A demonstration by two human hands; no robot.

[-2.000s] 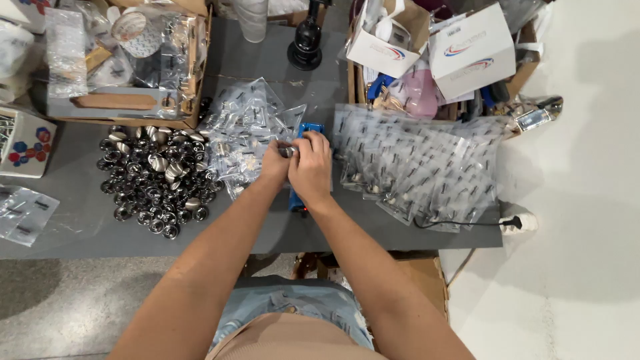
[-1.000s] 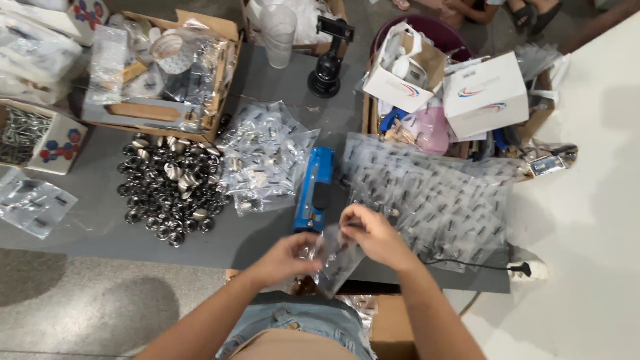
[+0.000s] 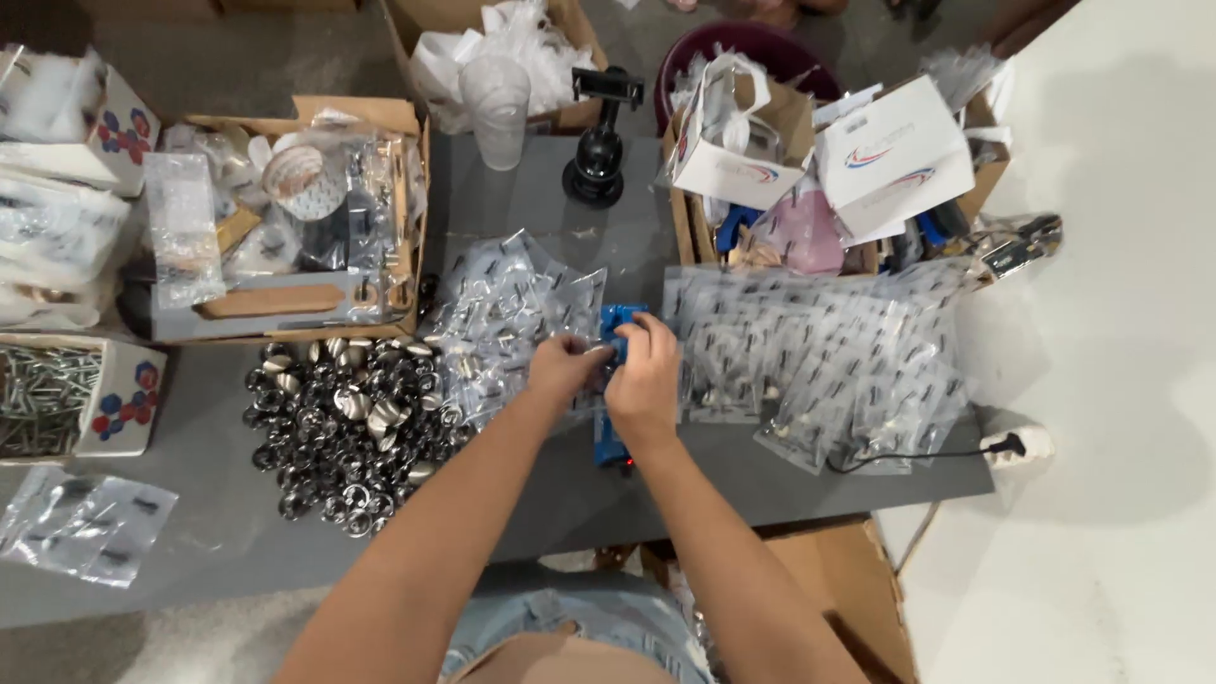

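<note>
Both my hands are over a blue bag-sealing device on the grey table. My left hand has its thumb and fingers together at the device's left side; what they pinch is too small to tell. My right hand lies curled on the device's upper part, its grip hidden from above. Left of them is a pile of small clear plastic bags. A heap of shiny round metal knobs lies further left. Overlapping rows of filled clear bags cover the table on the right.
A cardboard box of packaged parts, a box of screws and a flat bag are at left. A black stand and plastic cup stand behind. White boxes fill the back right; a black cable reaches a socket.
My hands have moved from the table's front edge up onto the blue device. The clear bag they held a second ago is no longer plainly visible.
</note>
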